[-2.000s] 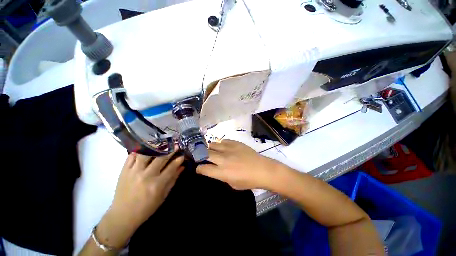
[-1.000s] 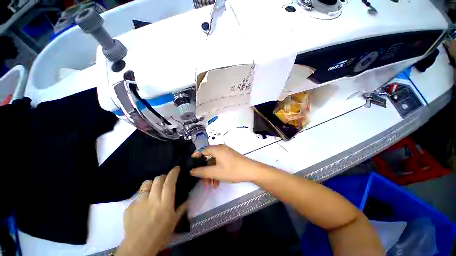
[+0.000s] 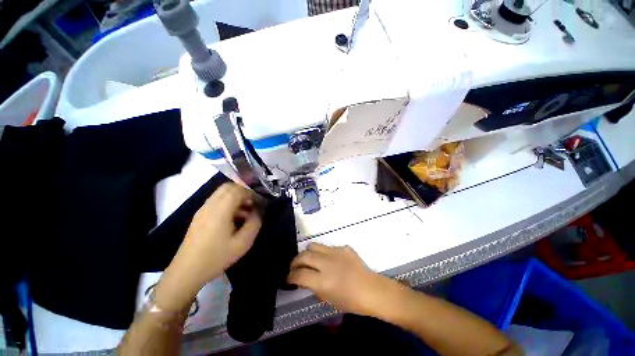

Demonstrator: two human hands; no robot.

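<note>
A black cloth piece (image 3: pixel 261 278) lies below the needle area and hangs over the table's front edge. My left hand (image 3: pixel 226 226) is at the cloth just left of the needle area, its fingers bent onto it; its fingertips are partly hidden. My right hand (image 3: pixel 331 271) holds the cloth's right edge near the front of the table. The white sewing machine head (image 3: pixel 278 76) stands above, with its needle area (image 3: pixel 306 195) beside the cloth's top end. Larger black garment panels (image 3: pixel 90 222) lie at the left.
A small open box with an orange-yellow packet (image 3: pixel 435 167) sits under the machine arm. Small metal parts (image 3: pixel 550 156) lie farther right. A white tub (image 3: pixel 104 69) is behind the head. A blue bin (image 3: pixel 557 299) is at the lower right.
The black cloth has turned from lying leftward to hanging toward the table's front edge. My left hand has moved up to the needle area; my right hand has moved down from it.
</note>
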